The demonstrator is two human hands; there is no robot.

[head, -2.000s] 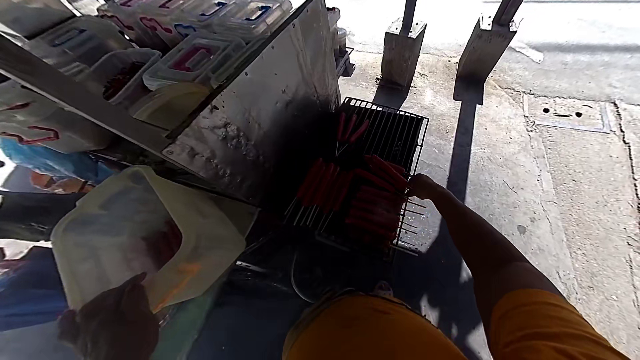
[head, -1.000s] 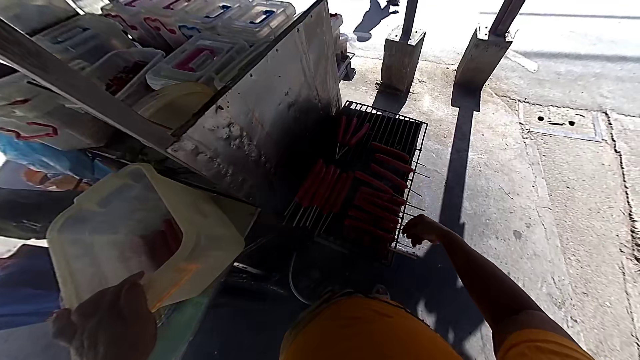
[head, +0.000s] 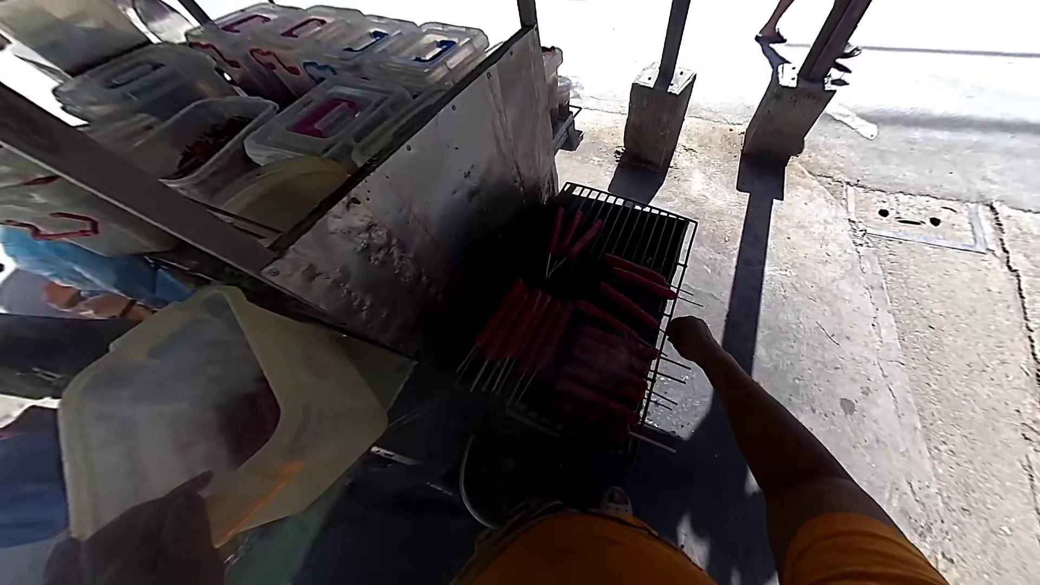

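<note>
On a black wire grill grate [head: 642, 223] lie several red sausages on skewers [head: 524, 325], some in a row at the left, others along the right side with their sticks past the edge. My right hand [head: 691, 337] is at the grate's right edge, fingers closed around the end of a skewer whose sausage [head: 605, 318] rests on the grate. At the lower left, my left hand [head: 142, 536] holds the rim of a tilted, translucent plastic tub [head: 325, 406]. Something dark red shows inside the tub. The left fingers are dim and blurred.
A soot-stained metal panel [head: 439, 203] stands left of the grate. Behind it are lidded plastic boxes [head: 325, 122] with coloured handles. Two posts in concrete blocks [head: 656, 114] stand beyond. A person's foot [head: 770, 36] shows at the top, and a metal bar [head: 122, 183] crosses the left.
My right hand has moved along the grate's right edge, most recently away from me. Sausages on the right side have been spread apart since the earliest frame. The left hand stays on the tub.
</note>
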